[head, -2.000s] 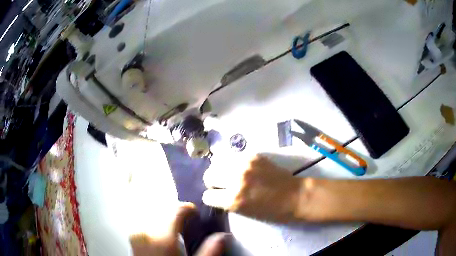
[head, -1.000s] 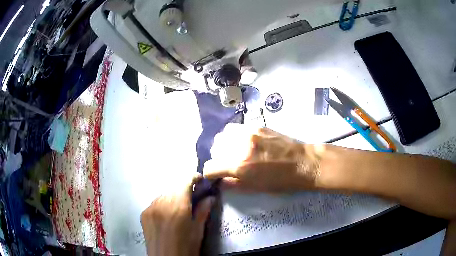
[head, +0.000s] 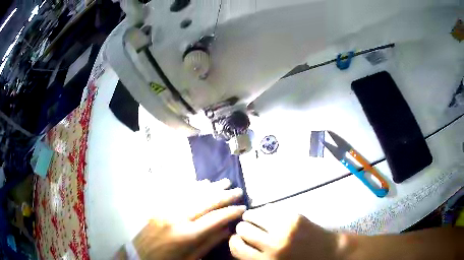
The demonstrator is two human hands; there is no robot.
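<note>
A dark fabric piece point(head: 216, 161), purple under the lamp, lies on the machine bed with its far end at the presser foot area below the sewing machine head point(head: 235, 124). My left hand point(head: 191, 223) lies over the fabric with its fingers extended, pressing it to the bed. My right hand point(head: 274, 236) is at the fabric's right edge near the bottom of the picture, fingers bent against it. The fingertips of both hands are close together. The lamp glare washes out parts of the hands and bed. The needle is not clearly visible.
Blue and orange thread snips point(head: 358, 167) lie right of the needle area, beside a small grey plate point(head: 317, 143). A round metal disc point(head: 269, 144) is nearer the foot. A black smartphone point(head: 392, 126) lies at right. Red-printed brown board point(head: 61, 188) is at left.
My left hand has moved up and flattened over the fabric. My right hand has moved down and right, off the fabric's middle. More of the fabric near the foot shows. The camera view has shifted.
</note>
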